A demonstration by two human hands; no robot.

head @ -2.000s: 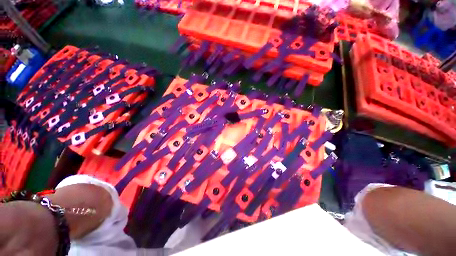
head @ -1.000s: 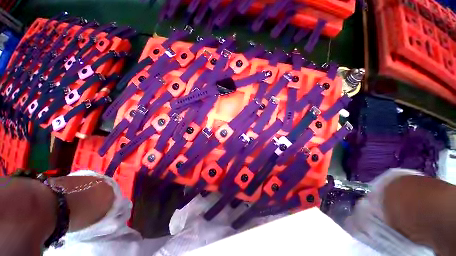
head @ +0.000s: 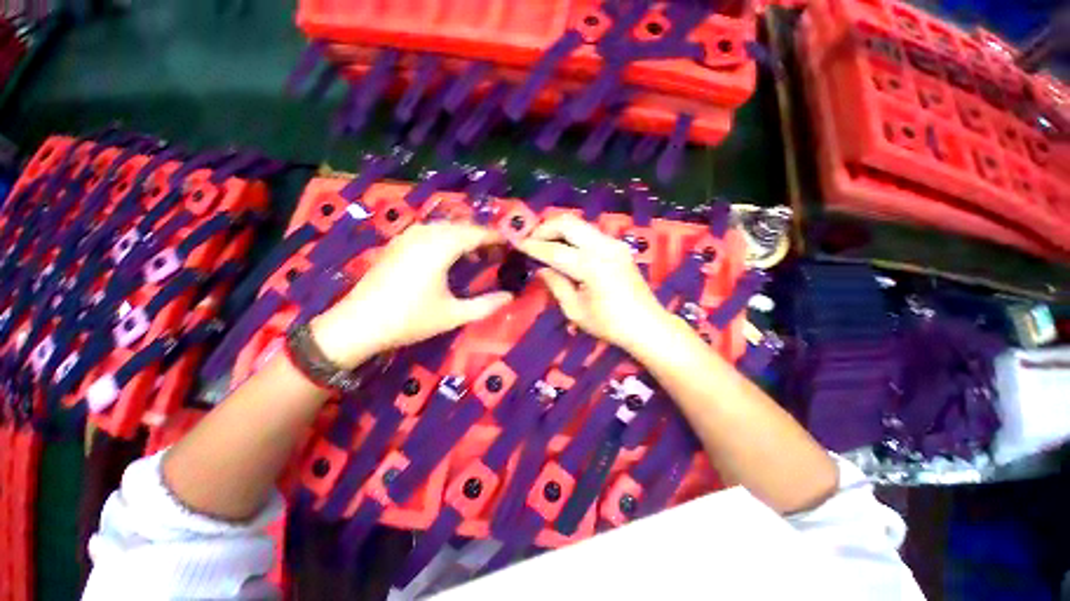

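An orange-red assembly tray (head: 481,338) lies in front of me, filled with smartwatches on crossing purple straps. Most watch backs show a dark round dot. Both my hands meet over its upper middle, around one smartwatch (head: 516,272) with a dark face and purple strap. My left hand (head: 405,288), with a dark bracelet on the wrist, holds it from the left between thumb and fingers. My right hand (head: 598,282) has its bent fingertips on it from the right. The fingers hide much of the watch and strap.
Another filled tray (head: 229,235) lies at left. Stacked trays (head: 446,29) stand at the far side, more (head: 939,129) at right. A loose strap pile (head: 868,382), a white packet (head: 1038,405) and a shiny round metal object (head: 765,235) are right of the tray.
My hands have come in from the lower sides to the tray's middle and taken hold of the dark-faced smartwatch that lay there. The view has also shifted.
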